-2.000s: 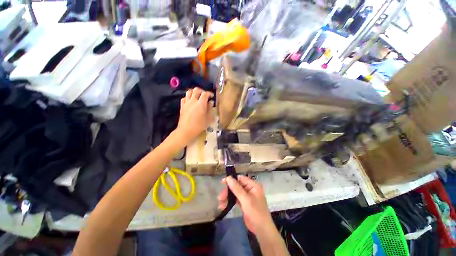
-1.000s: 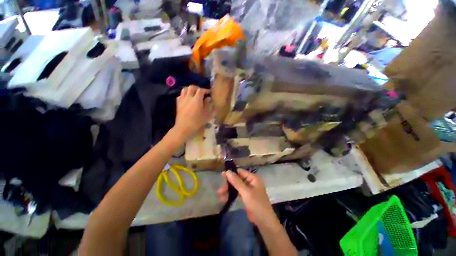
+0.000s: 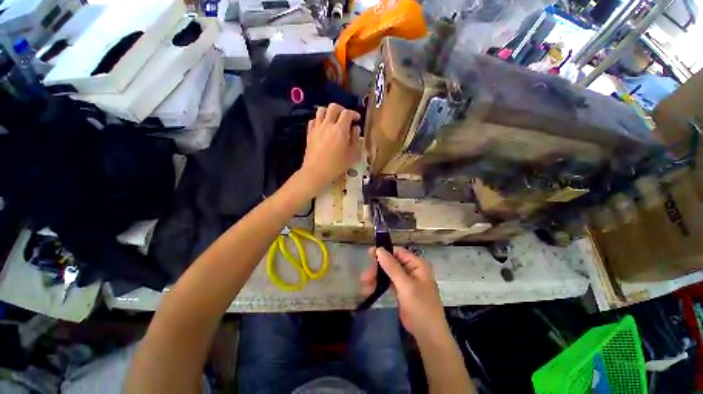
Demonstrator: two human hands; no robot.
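The sewing machine stands in front of me, its head over a cream, stained machine bed. My right hand pinches a narrow black fabric strip at the front edge of the bed. The strip runs up to a small shiny metal piece, and its lower end hangs below my fingers. My left hand is at the far left of the bed, beside the machine head, fingers bent. Its fingertips are against dark material, and whether they grip a tape cannot be seen. The needle area is dark and unclear.
Yellow-handled scissors lie left of the bed. Black fabric is heaped at left, with white boxes behind. An orange bag is behind the machine. A green basket is lower right, a cardboard carton at the right.
The view has shifted, so the scene sits higher and further right. More of the strip shows between my right hand and the bed than one second ago. My left hand stays beside the head.
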